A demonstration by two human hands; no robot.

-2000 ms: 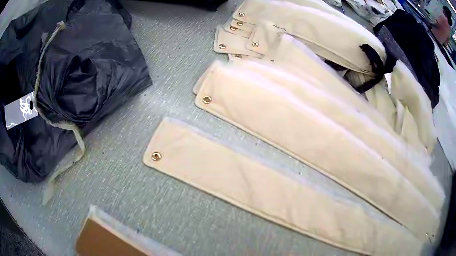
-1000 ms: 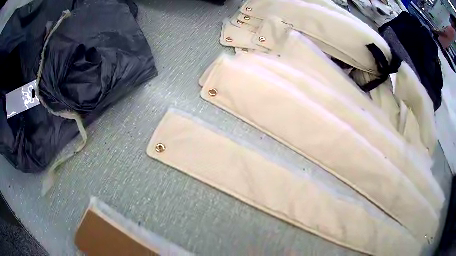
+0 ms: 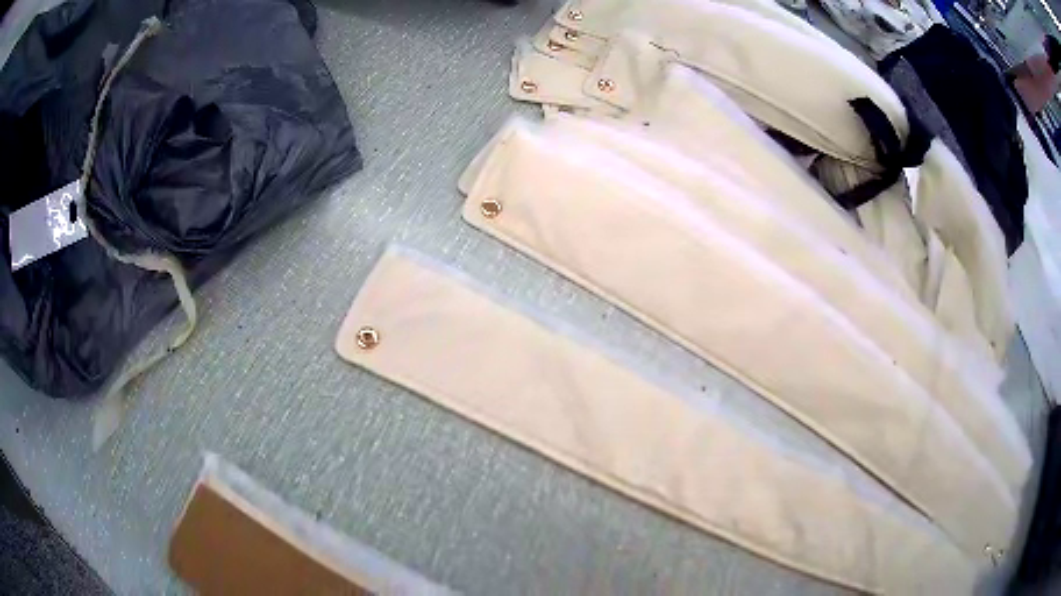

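A long cream strip with a fuzzy white edge and one brass-coloured eyelet at its left end lies flat and apart from the others. Beyond it, several similar cream strips lie overlapping in a fan, with eyelets at their left ends. A brown-and-white strip lies at the near table edge, cut off by the picture's bottom. Neither my left hand nor my right hand is in view.
A dark grey bag with a cream cord and a white label card lies at left. A cream bundle with a black tie and a black cloth bundle are at upper right.
The view has shifted slightly, so the strips and bag sit a little higher in the picture than two seconds ago. Nothing on the table has visibly moved.
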